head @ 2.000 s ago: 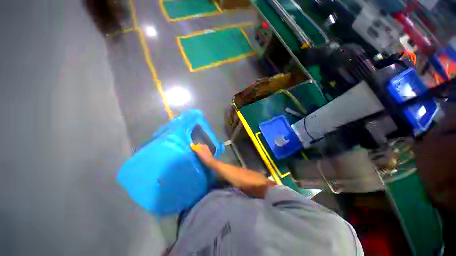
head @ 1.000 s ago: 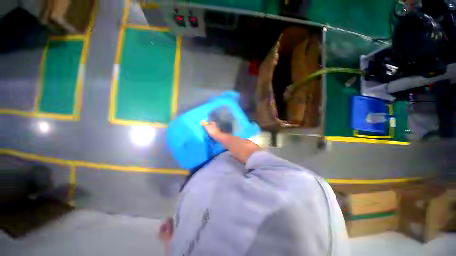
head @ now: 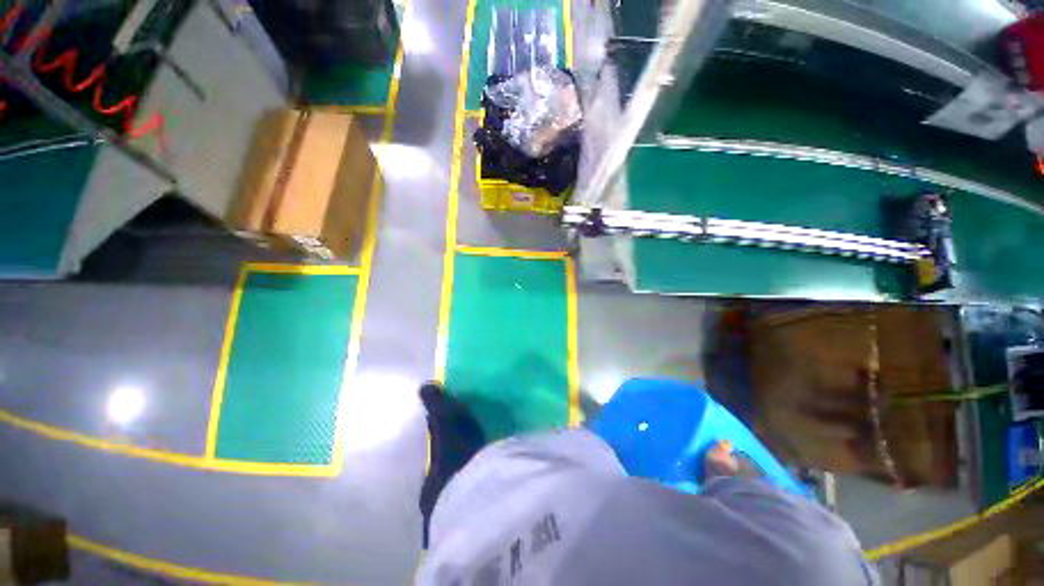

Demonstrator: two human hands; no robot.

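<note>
A bright light blue plastic stool [head: 650,428] is at the lower middle, partly hidden by my grey shirt and sleeve. My right hand [head: 721,460] is at the stool's top on its right side, with the fingers closed on it at the handle opening. The hand is small and mostly hidden by the sleeve. My left hand is not in view.
A yellow crate [head: 521,197] with bagged dark material stands on the floor ahead. A closed carton [head: 315,183] is at the left. A green bench [head: 778,258] is at the right, with a large brown carton [head: 824,389] below it.
The view has turned and moved along the line. The stool and my right hand are now lower and further right in the picture. My left hand, glimpsed a second ago, is out of view.
</note>
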